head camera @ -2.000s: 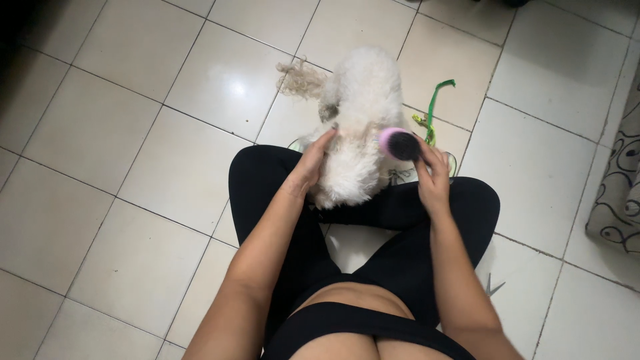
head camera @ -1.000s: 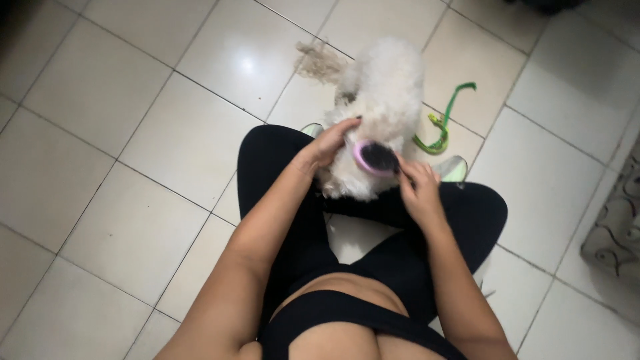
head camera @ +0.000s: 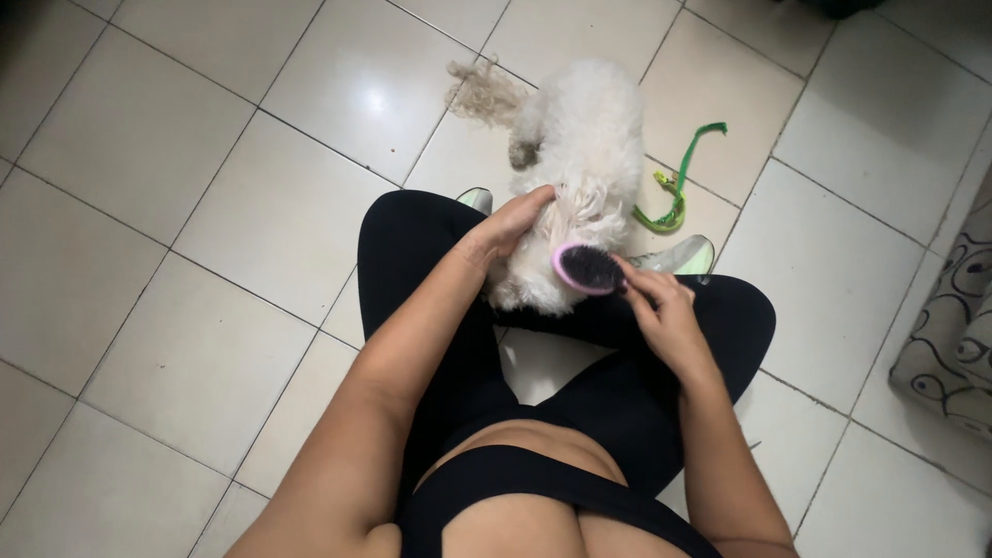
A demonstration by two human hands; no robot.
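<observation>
A small white curly-haired dog (head camera: 593, 124) lies between my crossed legs, its coat ruffled near my hands. My left hand (head camera: 521, 219) rests against the dog's left side in view, the thumb on the fur and the other fingers hidden under it. In my right hand (head camera: 659, 306) is a pink-rimmed hairbrush (head camera: 590, 269), gripped by its handle. The brush head is over the lower part of the dog, with its black bristles facing up toward the camera. Whether the brush touches the coat cannot be told.
A clump of loose tan hair (head camera: 487, 93) lies on the tiled floor (head camera: 240, 310) beside the dog. A green strap (head camera: 683, 167) lies to the right, above my shoe (head camera: 682, 256). Patterned fabric (head camera: 949, 333) hangs at the right edge. Something dark stands at the top right.
The brush in my right hand has moved from the dog's right side to over its lower part, and its bristles have turned into fuller view. My left hand remains at the dog.
</observation>
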